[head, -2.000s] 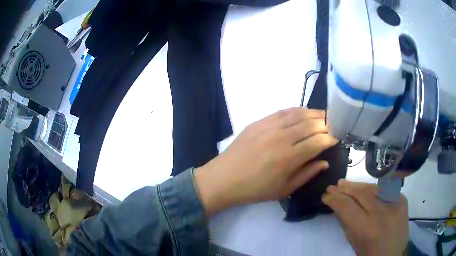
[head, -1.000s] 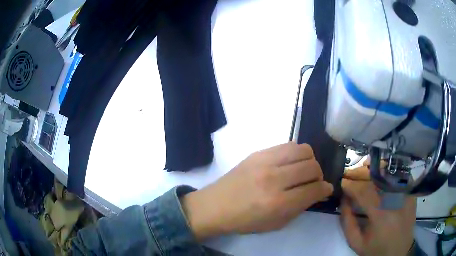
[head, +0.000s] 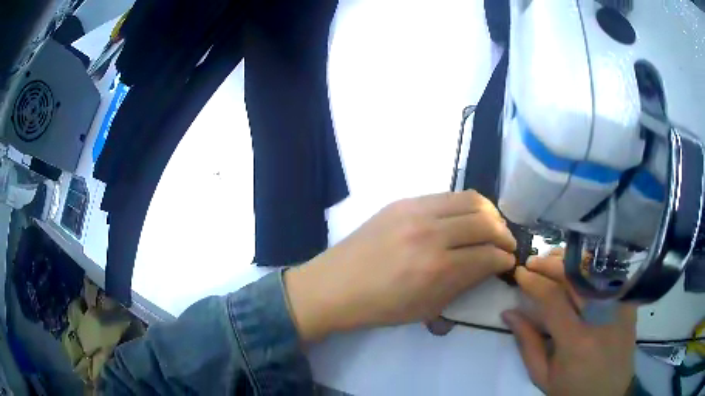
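Observation:
A black fabric strip [head: 485, 147] runs from the top down the left side of the white sewing machine head [head: 580, 131] to my fingertips. My left hand [head: 410, 259] pinches the strip's near end just left of the presser foot area. My right hand [head: 576, 329] is beside it, its fingertips at the same end of the strip, partly hidden by the machine's chrome guard [head: 680, 209] and the grey attachment. Whether the right fingers grip the cloth is hard to tell. The needle itself is not clearly visible.
Black cut pieces [head: 290, 155] lie fanned on the white table left of the machine. A grey box with a round vent [head: 54, 104] stands at far left, with tan cloth [head: 97, 332] below. Yellow-handled snips [head: 696, 340] lie partly in view at right.
The strip's near end has moved away from me, up to the fingertips, uncovering the machine bed's near edge. My left hand has moved slightly up; my right fingertips have come close to it.

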